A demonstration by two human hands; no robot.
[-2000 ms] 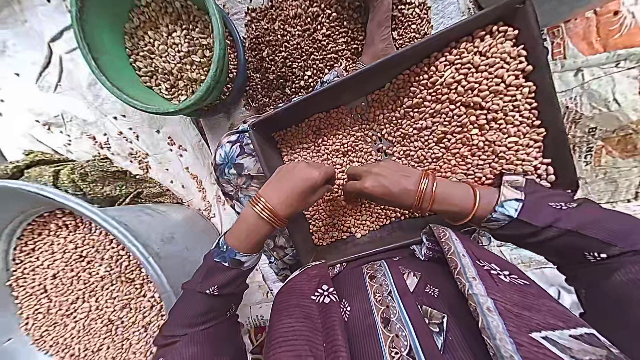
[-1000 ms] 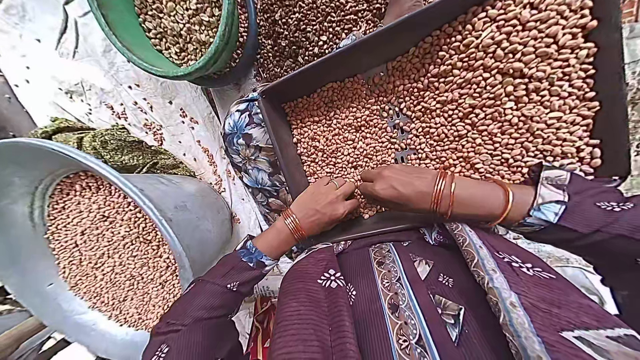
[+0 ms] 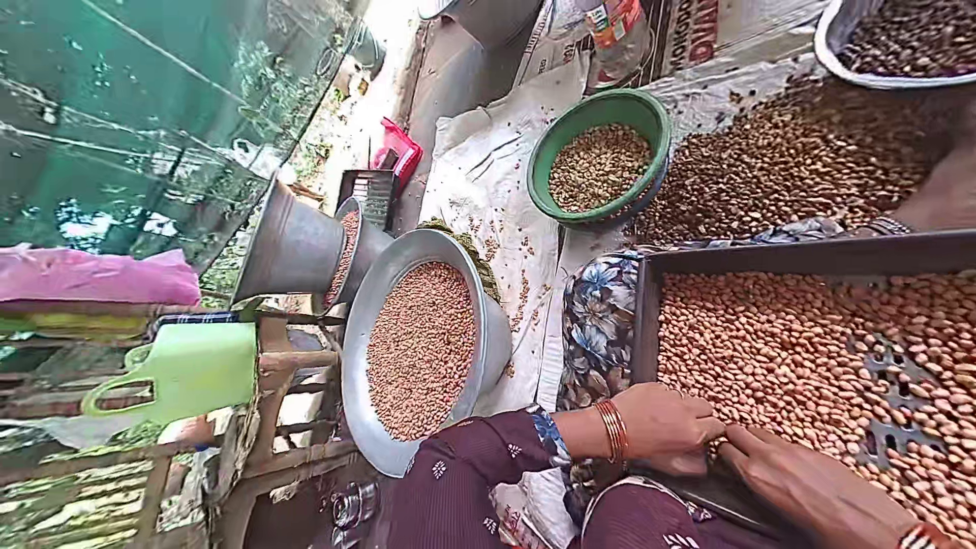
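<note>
A dark rectangular tray full of reddish-brown peanut kernels rests on my lap over a floral cloth. My left hand, with bangles at the wrist, is at the tray's near left corner, fingers curled down at the kernels. My right hand reaches in from the lower right, its fingertips beside those of the left. Whether either hand holds a kernel is hidden. Slots in the tray's perforated bottom show between the kernels. Left of me a metal basin holds more kernels.
Beyond the tray are a green tub of nuts, a heap of darker nuts, a metal pan and a plastic bottle. A person's bare foot or hand is at the right. Further left stand metal pots and a green mug.
The view has swung far to the left. Both hands remain close together over the tray, at its near edge; earlier they were a little further in.
</note>
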